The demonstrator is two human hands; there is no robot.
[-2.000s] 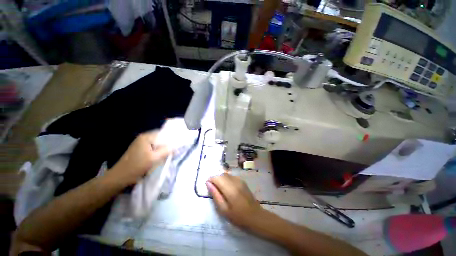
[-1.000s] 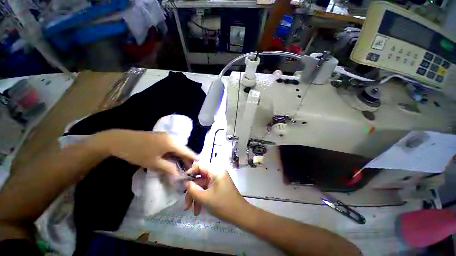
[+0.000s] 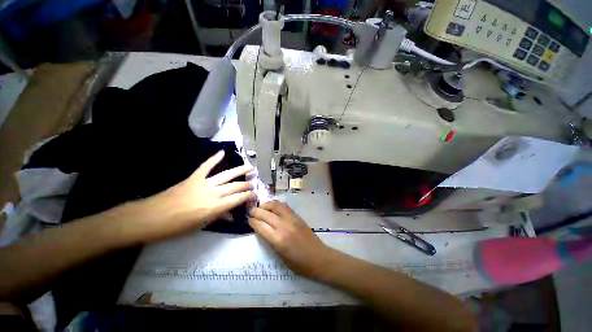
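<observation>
The black garment [image 3: 143, 136] lies left of the sewing machine [image 3: 383, 123] and hangs over the table's front edge. White cloth [image 3: 52, 194] shows at its left side. My left hand [image 3: 221, 191] lies flat on the black cloth with fingers spread, pressing it beside the needle area. My right hand [image 3: 279, 230] is at the cloth's right edge, fingertips bent down on a small white piece [image 3: 261, 193] just left of the presser foot [image 3: 276, 181]. What the right fingertips pinch is partly hidden.
The lamp [image 3: 213, 97] hangs above the cloth. Thread snips [image 3: 409, 238] lie right of the needle. A pink object [image 3: 519, 259] is at the right table edge. A paper sheet [image 3: 509, 165] hangs on the machine, and the control panel [image 3: 513, 35] is top right. Brown board [image 3: 49, 104] lies left.
The white cloth at my hands is out of sight and black cloth lies there instead. My hands have moved from in front of the machine to beside the needle; the left is now spread flat.
</observation>
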